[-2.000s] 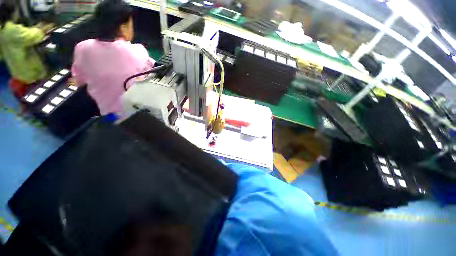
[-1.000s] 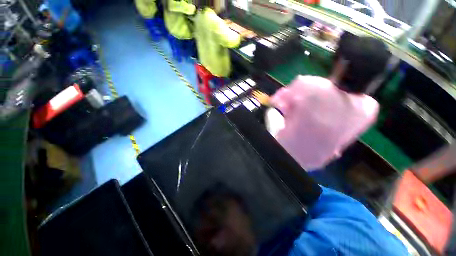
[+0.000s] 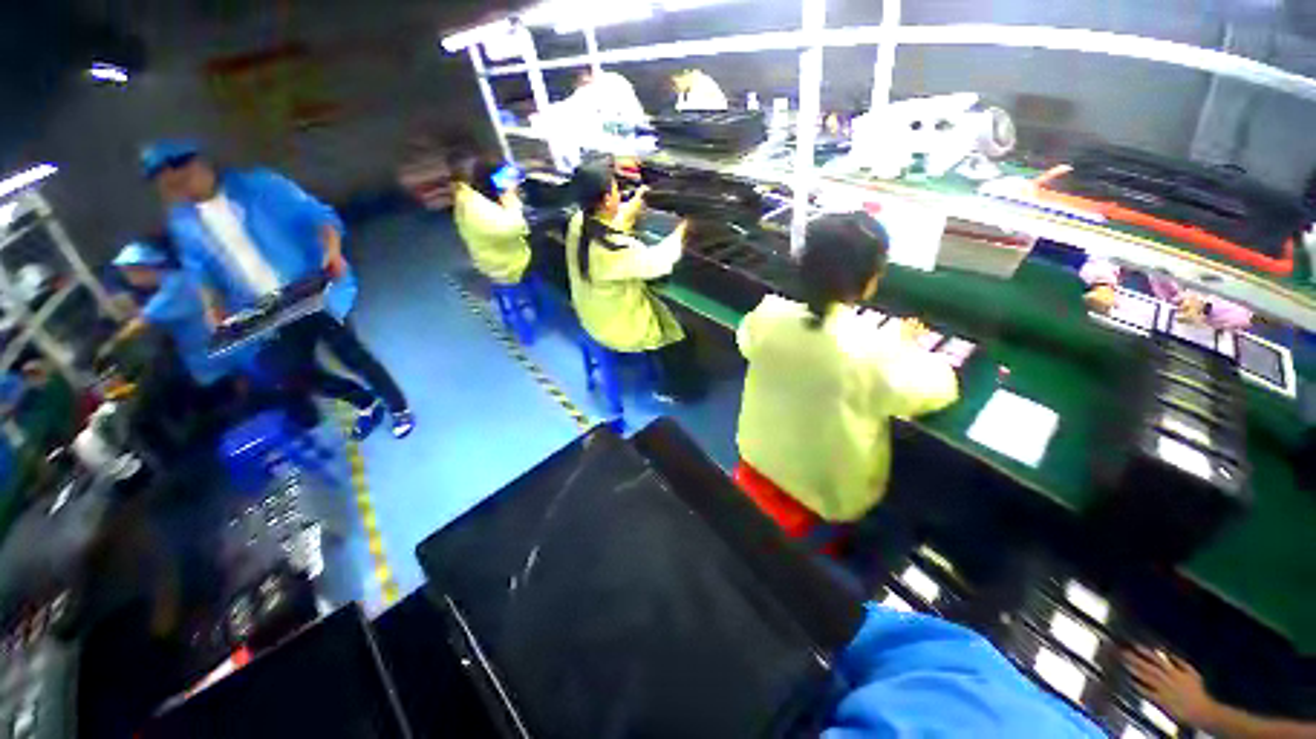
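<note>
A wide black tray (image 3: 411, 657) is carried in front of my body at the bottom centre. A flat glossy black panel (image 3: 621, 578) lies on it, with thin shiny streaks on its surface. A second black panel (image 3: 296, 686) shows at the lower left, cut off by the frame's edge. My blue right sleeve (image 3: 938, 679) lies along the tray's right side. My right hand is hidden behind the tray, and my left hand is out of sight.
A blue-floored aisle (image 3: 448, 419) with yellow-black tape runs ahead. A person in blue (image 3: 260, 253) holds a dark tray at the left. Several workers in yellow smocks sit along the green bench (image 3: 924, 325) at the right. Black multi-pocket trays (image 3: 1061, 635) and another person's hand are at the lower right.
The view has turned left and moved along the aisle. The pink-smocked worker has gone from view, and the yellow-smocked workers are nearer. The panels are still carried in front of me.
</note>
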